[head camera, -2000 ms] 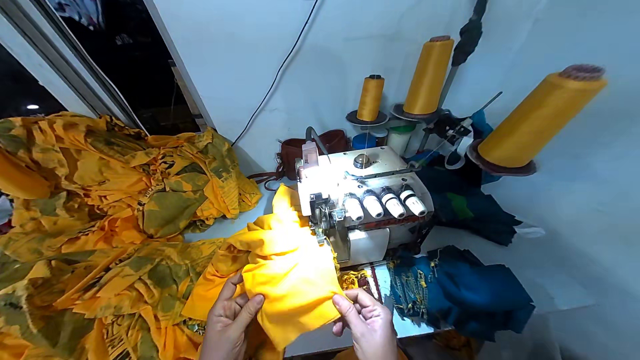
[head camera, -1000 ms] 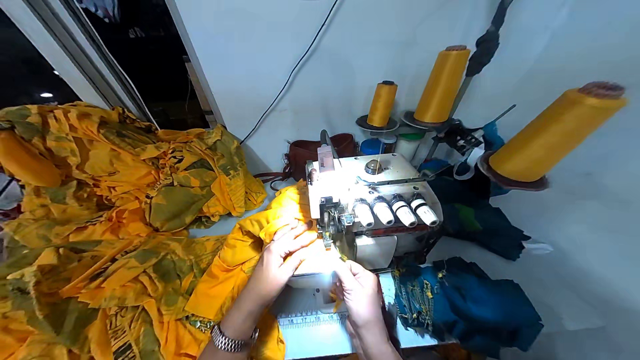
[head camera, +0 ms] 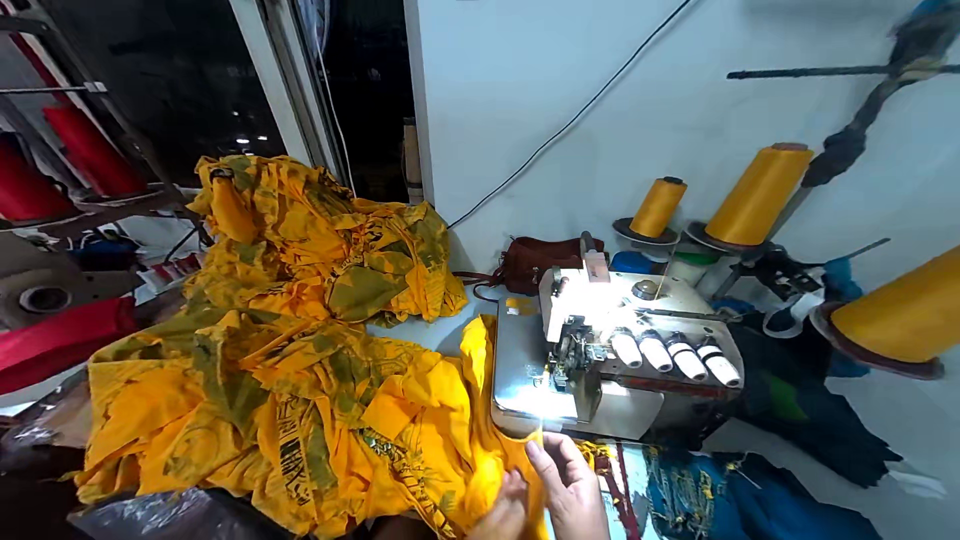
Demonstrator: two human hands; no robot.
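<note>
My right hand [head camera: 571,484] pinches the edge of a plain yellow-orange fabric piece [head camera: 486,442] between thumb and fingers, just in front of the sewing plate. Low and to its left, my left hand [head camera: 504,510] is blurred against the same fabric; its fingertips are partly hidden. The fabric runs up along the left side of the overlock sewing machine [head camera: 645,330], whose lamp lights the needle area brightly. A large heap of yellow and green patterned garments [head camera: 300,360] lies left of the hands.
Yellow thread cones [head camera: 759,195] stand behind the machine at right. Dark teal fabric [head camera: 780,495] lies right of my hands. A brown bag [head camera: 536,262] rests by the wall. At far left are red thread cones [head camera: 94,150], red fabric [head camera: 67,341] and another machine [head camera: 45,289].
Both hands have come back from the needle area towards the front edge, and the fabric has moved off the plate. The view has swung left.
</note>
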